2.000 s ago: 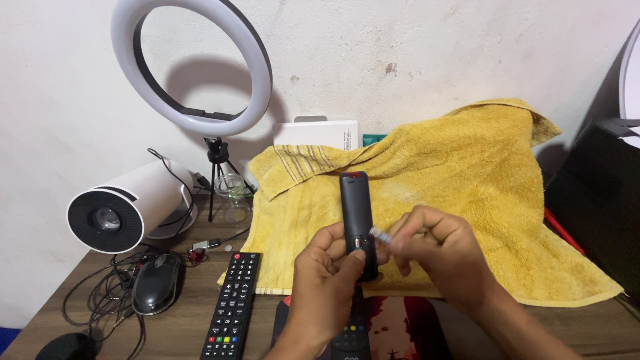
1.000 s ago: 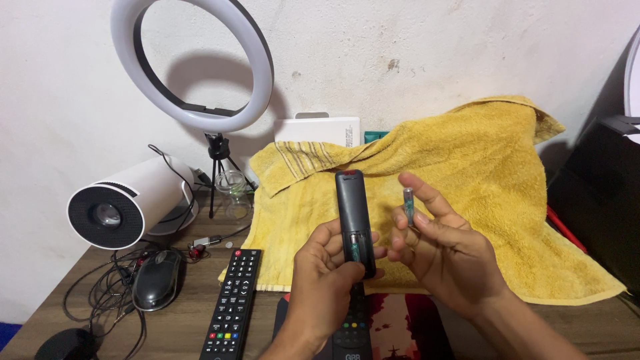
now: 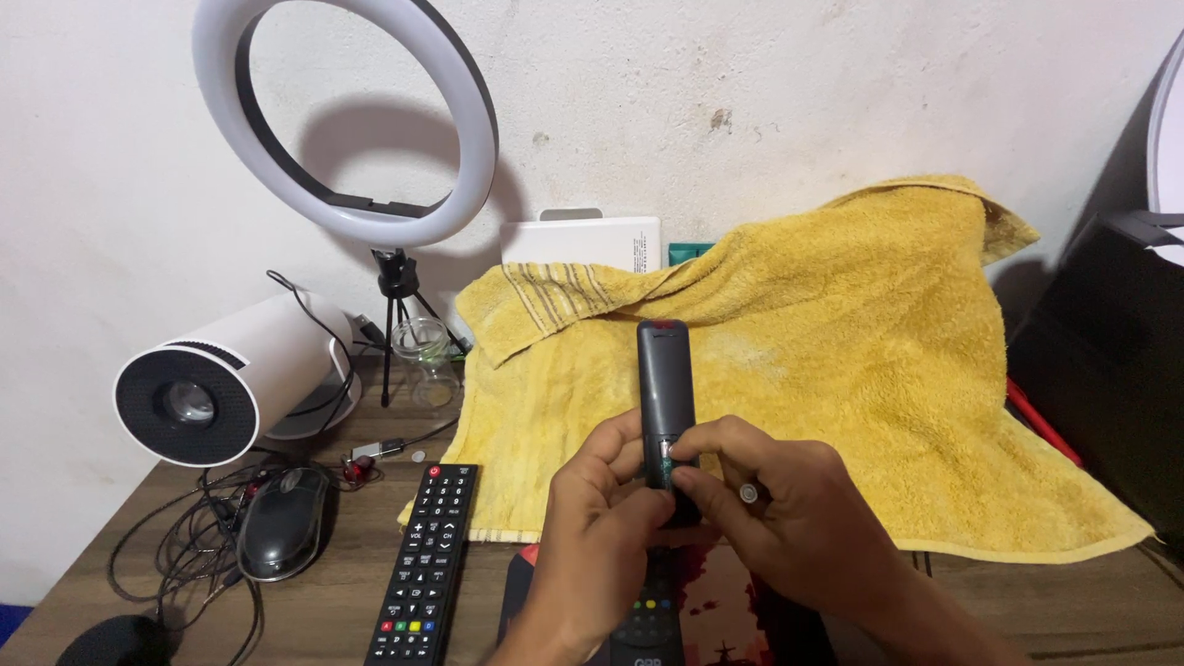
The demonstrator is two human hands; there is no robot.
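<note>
My left hand (image 3: 601, 527) grips a dark remote control (image 3: 666, 379), held upright with its back toward me and its battery compartment uncovered. Inside the compartment lies a green and silver battery (image 3: 666, 460). The thumb and index finger of my right hand (image 3: 786, 499) touch that battery, while a second battery (image 3: 748, 494) is tucked in the same hand, its end showing between the fingers. Below my hands, another remote control (image 3: 647, 620) lies partly hidden on a dark and red printed mat (image 3: 726, 601). A black remote control with coloured buttons (image 3: 425, 564) lies to the left.
A yellow towel (image 3: 860, 370) spreads behind my hands. At left are a white projector (image 3: 231, 379), a black mouse (image 3: 285, 523), tangled cables (image 3: 176, 546) and a glass jar (image 3: 427, 361). A ring light (image 3: 476, 111) on a small tripod stands behind them. A black object (image 3: 1101, 370) borders the right.
My right hand has come down from beside the remote onto its battery compartment. The battery raised at the fingertips one second ago now sits back within that hand.
</note>
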